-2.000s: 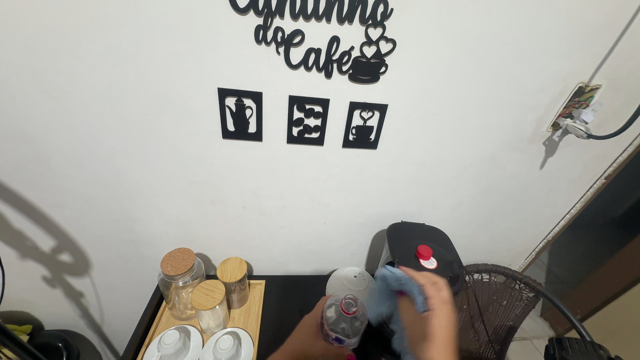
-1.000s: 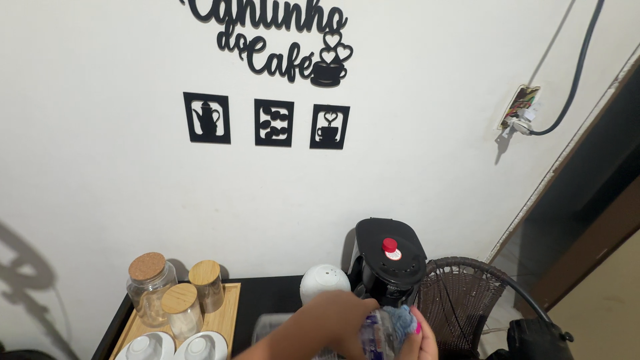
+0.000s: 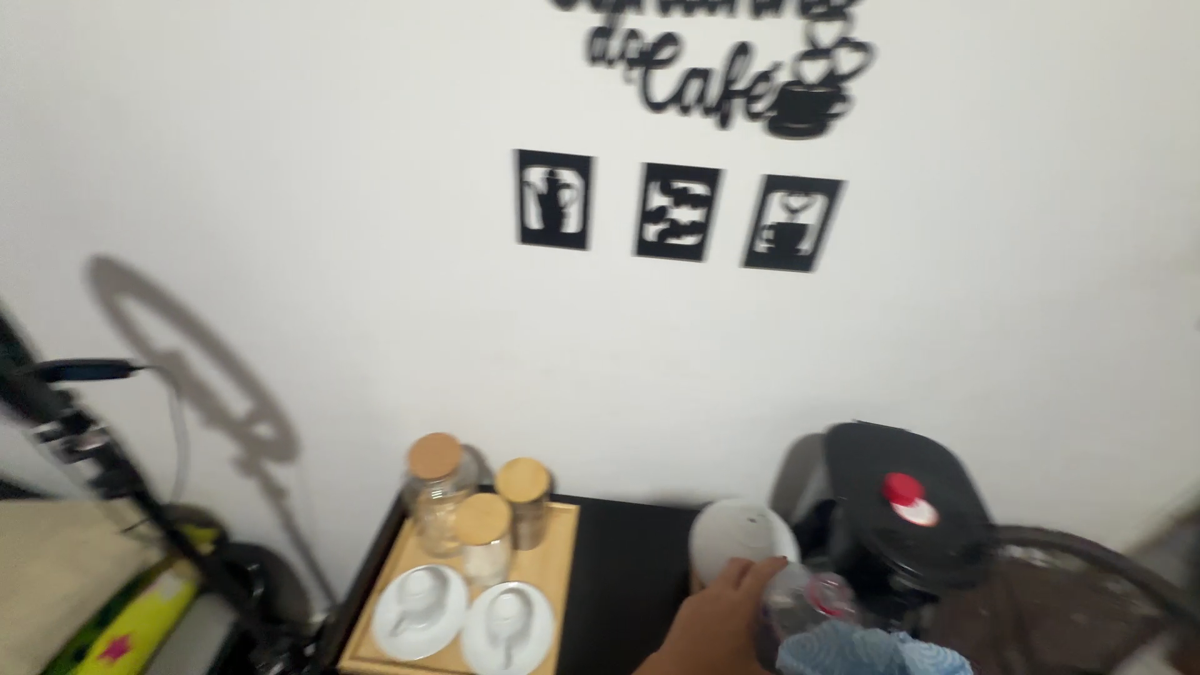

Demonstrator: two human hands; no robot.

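At the lower right, my left hand [image 3: 717, 614] is closed around a clear plastic bottle [image 3: 797, 605] with a pinkish ring at its neck. A blue patterned cloth [image 3: 872, 652] lies against the bottle's near side at the bottom edge. My right hand does not show. Just behind my left fingers is a white rounded object [image 3: 741, 539]; whether they touch it is unclear. The black coffee machine [image 3: 905, 506] with a red knob [image 3: 903, 489] stands behind the bottle.
Left on the black tabletop [image 3: 628, 581], a wooden tray [image 3: 562, 562] holds several lidded glass jars [image 3: 439, 497] and white cups on saucers [image 3: 419, 611]. A dark woven chair [image 3: 1059, 609] stands right. A black stand [image 3: 122, 478] rises left.
The bottle, tilted low in front of the machine a second ago, now shows its neck upward beside the white object. My right hand has gone out of view. The view has swung left.
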